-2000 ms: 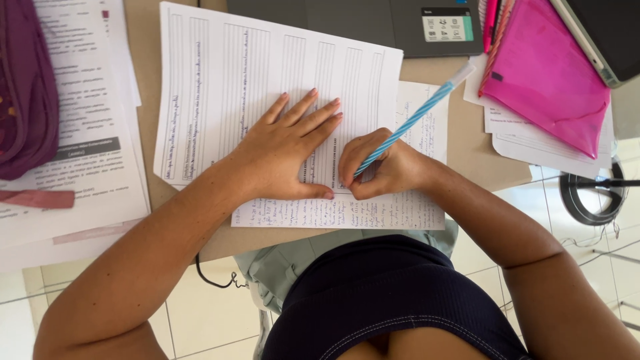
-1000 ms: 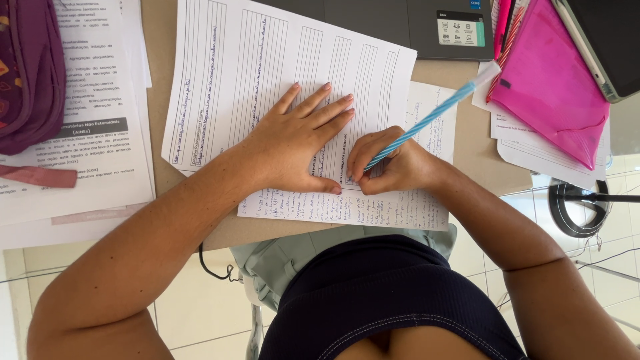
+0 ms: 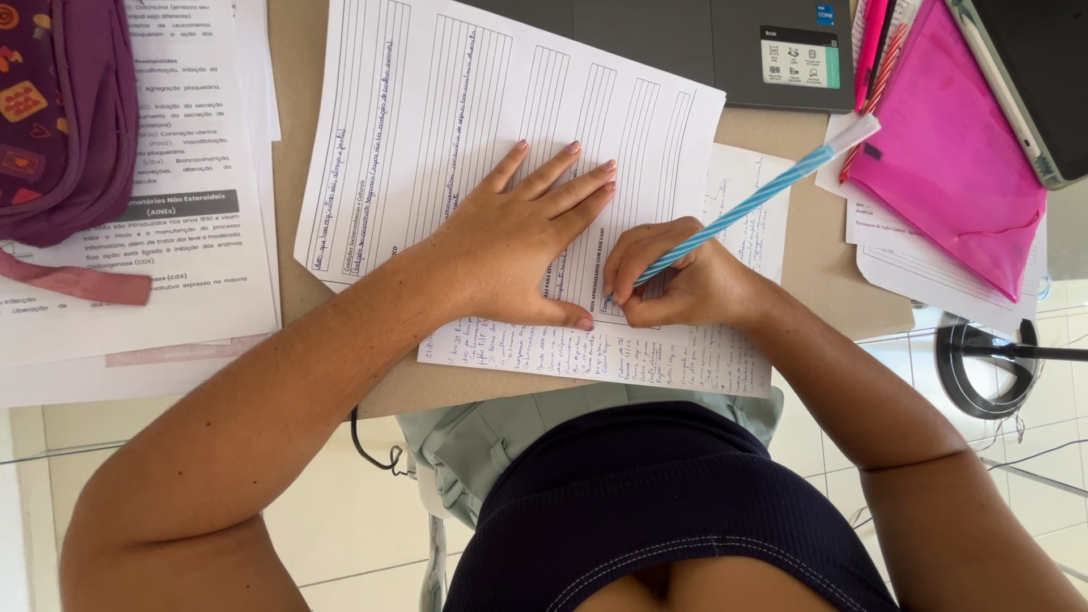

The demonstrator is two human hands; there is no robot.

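Note:
My left hand point(image 3: 527, 234) lies flat on a printed form with ruled lines point(image 3: 510, 93), fingers spread and thumb pointing right. The form bears handwriting in several of its boxes. My right hand point(image 3: 671, 272) grips a blue-and-white striped pen point(image 3: 748, 204), whose clear-capped end slants up to the right. The pen's tip is at a ruled box near the form's lower edge, partly hidden by my fingers. Beneath the form, a handwritten sheet point(image 3: 722, 361) sticks out at the bottom and right.
A dark laptop point(image 3: 646, 34) stands beyond the form. To the right are a pink plastic pouch point(image 3: 943, 153), a red striped pen point(image 3: 884, 72), a tablet with a stylus point(image 3: 1037, 76) and papers. On the left, a purple fabric case point(image 3: 93, 153) rests on printed sheets point(image 3: 204, 297). The table's edge point(image 3: 399, 404) is near my body.
The view has shifted slightly. Both hands keep nearly the same places on the form, the left flat and the right with the pen.

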